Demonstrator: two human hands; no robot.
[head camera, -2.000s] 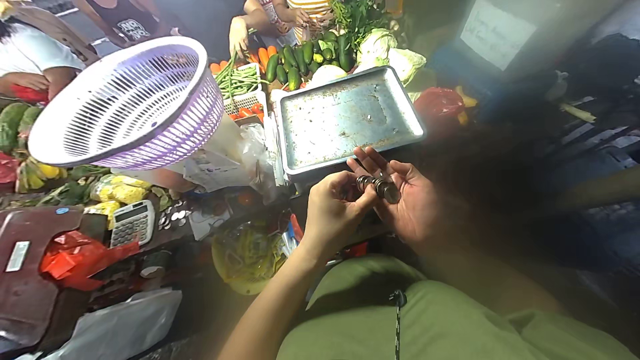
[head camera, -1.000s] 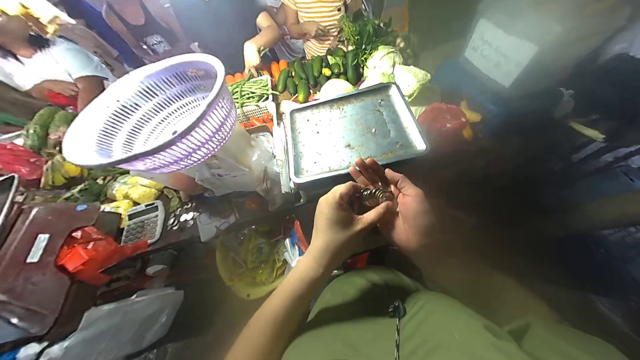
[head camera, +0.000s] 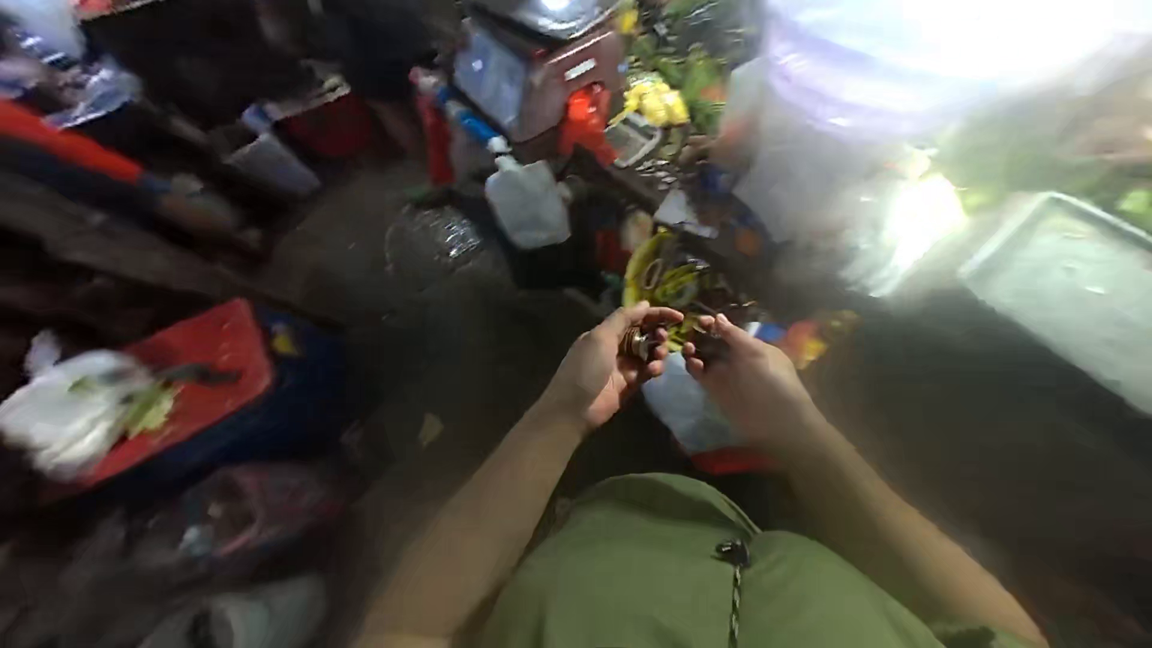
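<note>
Several coins (head camera: 637, 342) lie stacked in the curled fingers of my left hand (head camera: 616, 364), in front of my body. Close beside it on the right is my right hand (head camera: 747, 373), its thumb and fingers pinched on a few dark, blurred pieces that look like coins (head camera: 711, 346). The fingertips of both hands face each other with a small gap. Just beyond them sits a yellow basin (head camera: 641, 270) with things inside that I cannot make out.
A metal tray (head camera: 1071, 288) is at the right, a lilac plastic basket (head camera: 837, 81) at the upper right. A calculator (head camera: 633, 139) and a red plastic bag (head camera: 587, 117) lie beyond my hands. At the left, a red board (head camera: 216, 360) holds a white plastic bag (head camera: 67, 405).
The view has swung far to the left. My hands, together over the coins before, are now slightly apart, with a stack of coins in the left.
</note>
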